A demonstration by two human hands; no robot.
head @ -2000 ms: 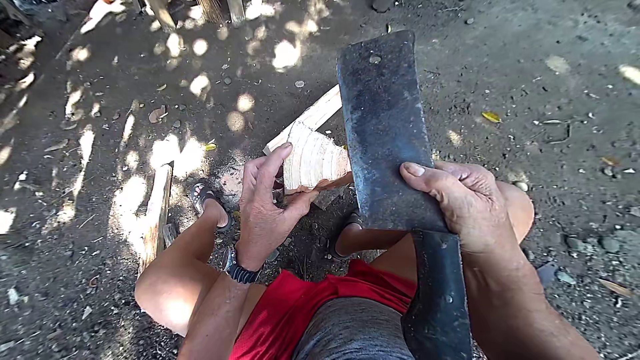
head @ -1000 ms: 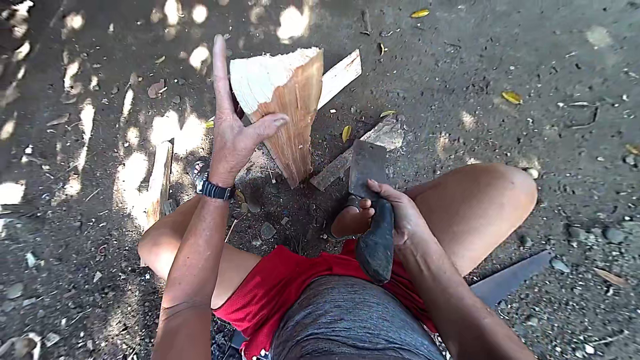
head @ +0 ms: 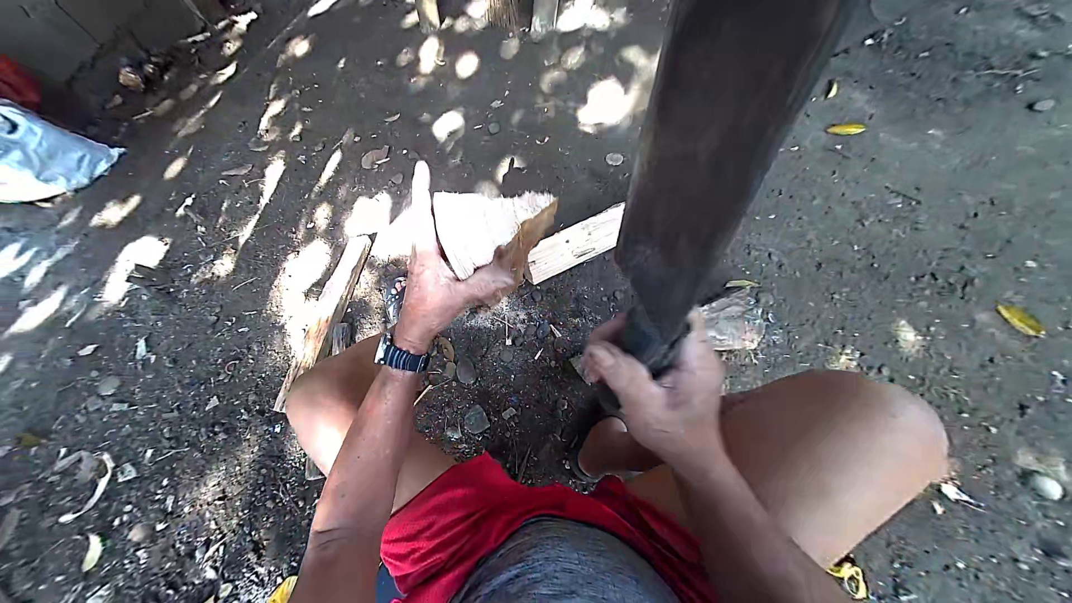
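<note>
My left hand [head: 444, 280] grips a wedge-shaped block of pale wood [head: 481, 230] between its raised fingers and thumb; brown, bark-like wood shows along the block's right side. In my right hand [head: 662, 377] is the dark handle of a wide-bladed cleaver [head: 720, 126]. Its blade points up and away, to the right of the block and apart from it, and looks slightly blurred. Behind the block a squared length of wood [head: 578, 243] lies at a slant. The lower tip of the block is hidden by my left hand.
A split stick of wood [head: 331, 314] lies by my left knee. Another wood piece [head: 733, 320] rests on the ground beyond my right knee. At the far left are a white plastic sack [head: 50, 155] and something red. Stones, yellow leaves and wood debris lie about on the dirt.
One second ago the cleaver was low near my right foot; now it is raised, its blade upright. The wood block's broad end stood beside my open left hand; now that hand holds it.
</note>
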